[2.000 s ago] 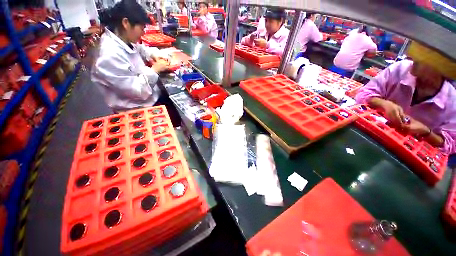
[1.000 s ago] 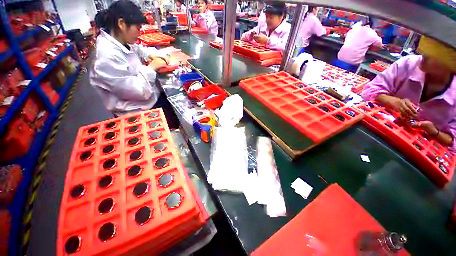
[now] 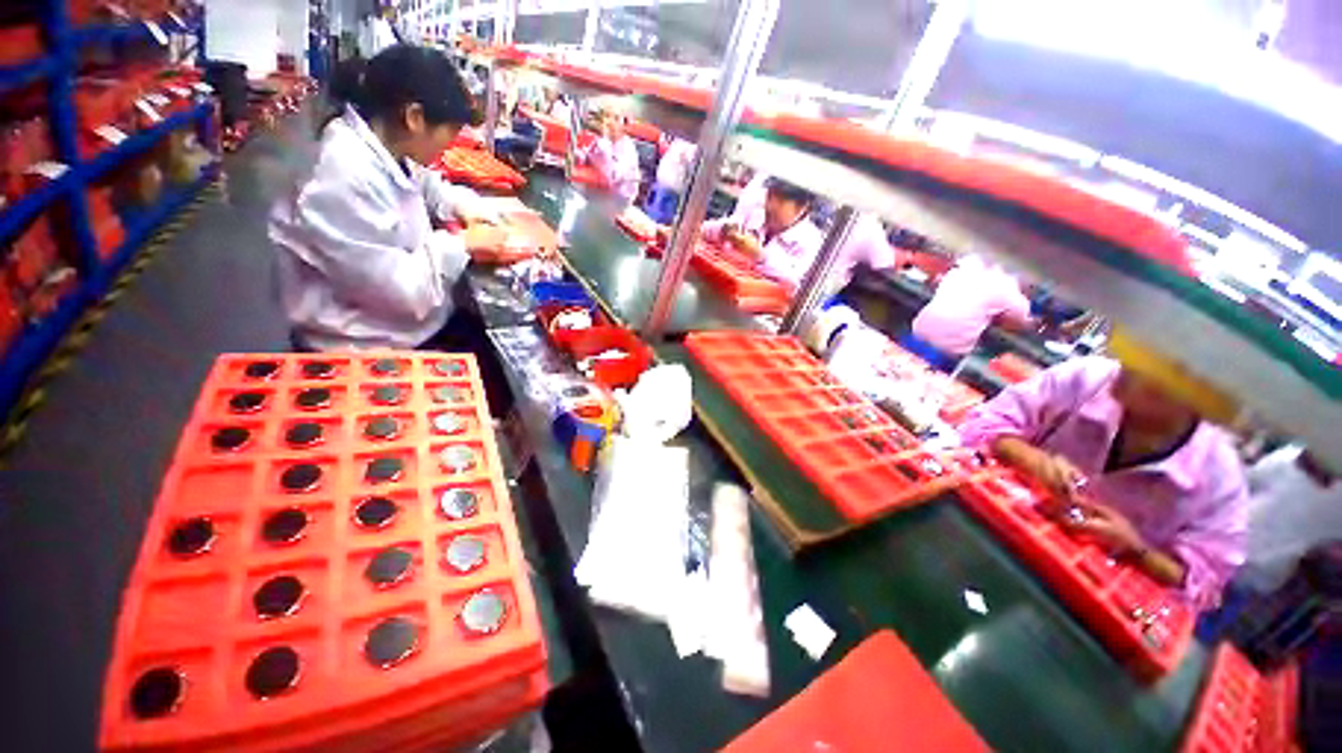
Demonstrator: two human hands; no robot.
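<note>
Neither my left hand nor my right hand is in the picture. A stack of red-orange parts trays point(image 3: 233, 615) stands at the lower left, with dark round discs point(image 3: 392, 641) in most pockets of the top tray. Some pockets hold no disc. Discs in the right column look lighter and shinier. The red work mat point(image 3: 861, 709) shows at the bottom edge, partly cut off. A small white wipe point(image 3: 808, 630) lies on the bench just beyond the mat.
White packs point(image 3: 637, 522) and a narrow wrapped roll point(image 3: 735, 589) lie left of the mat, with a cream-white lump point(image 3: 658, 402) behind. Red bins point(image 3: 608, 356) stand farther back. A large tray point(image 3: 795, 427) lies beyond. People in smocks sit at left, far side and right.
The view has tilted up, so more of the overhead shelving shows. The mat has slipped lower in the picture, and the glass bottle on it is out of view.
</note>
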